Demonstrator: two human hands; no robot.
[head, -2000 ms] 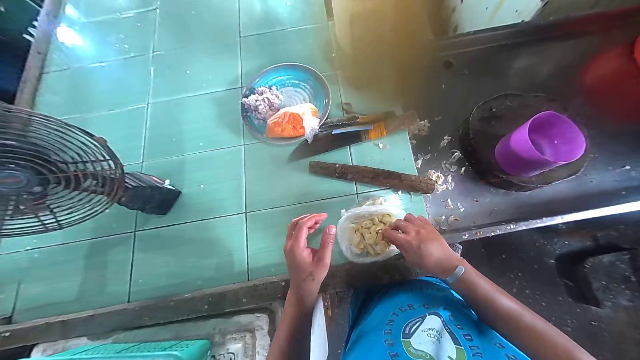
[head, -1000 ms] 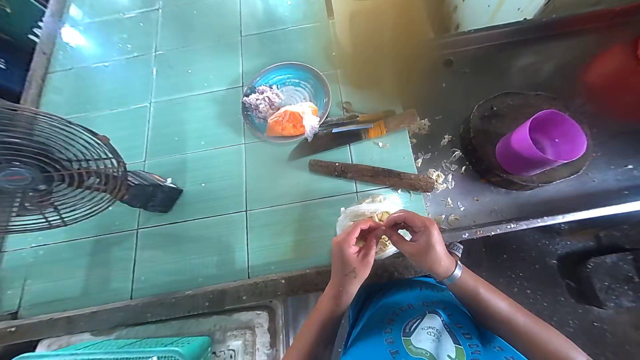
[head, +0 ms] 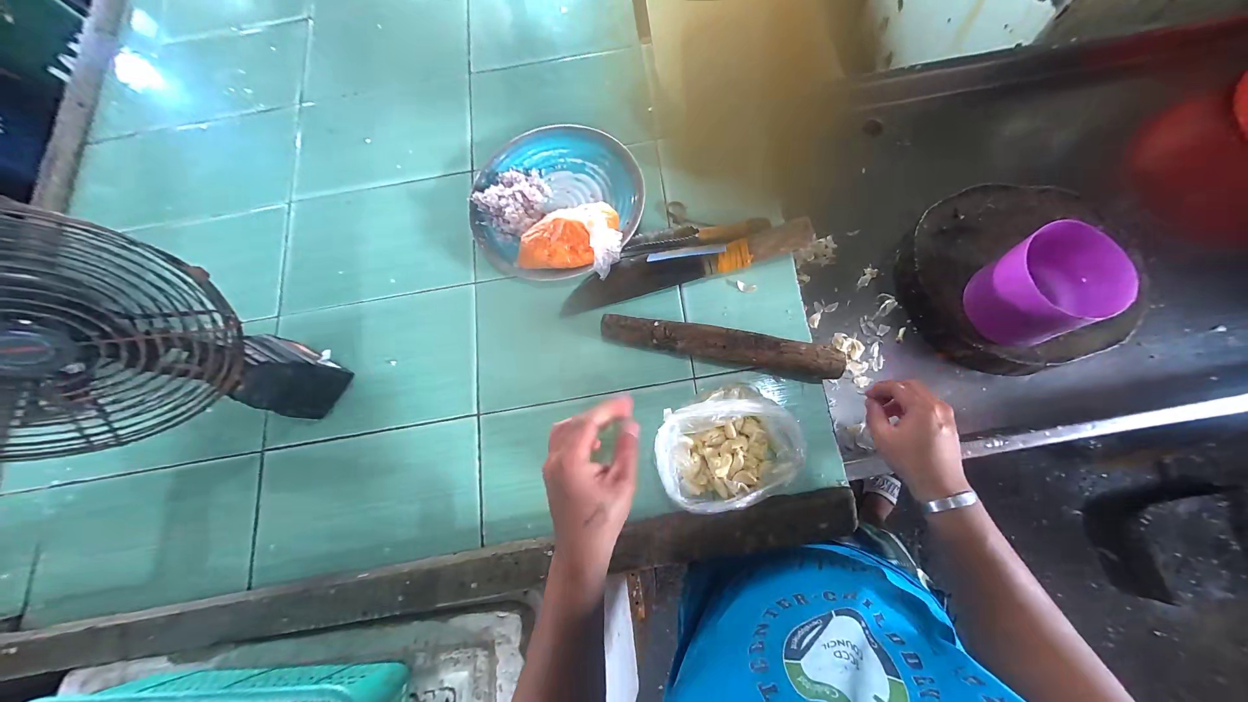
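Observation:
A clear plastic bag (head: 673, 458) of pale peeled garlic cloves (head: 729, 456) stands near the edge of the green tiled counter. To its left, my left hand (head: 590, 468) is raised with thumb and fingers apart, holding nothing. My right hand (head: 912, 429) is over the counter's right edge, thumb and fingertips pinched together near loose garlic peels (head: 858, 359); whether something small is between them cannot be told. Beyond the bag lies a wooden stick (head: 721, 346). Past it are a large knife (head: 643, 281) and another wood-handled tool (head: 731, 232), beside a blue plate (head: 575, 161).
The plate holds a chopped purplish-white food (head: 512, 200) and an orange food in a plastic bag (head: 561, 242). A purple plastic cup (head: 1048, 283) rests on a round dark board (head: 941, 244) at right. A metal fan (head: 107, 341) stands left, a green plastic basket (head: 244, 682) below.
Both hands were together over the garlic bag one second ago. They have parted: my left hand moved left, and my right hand moved right to the peels.

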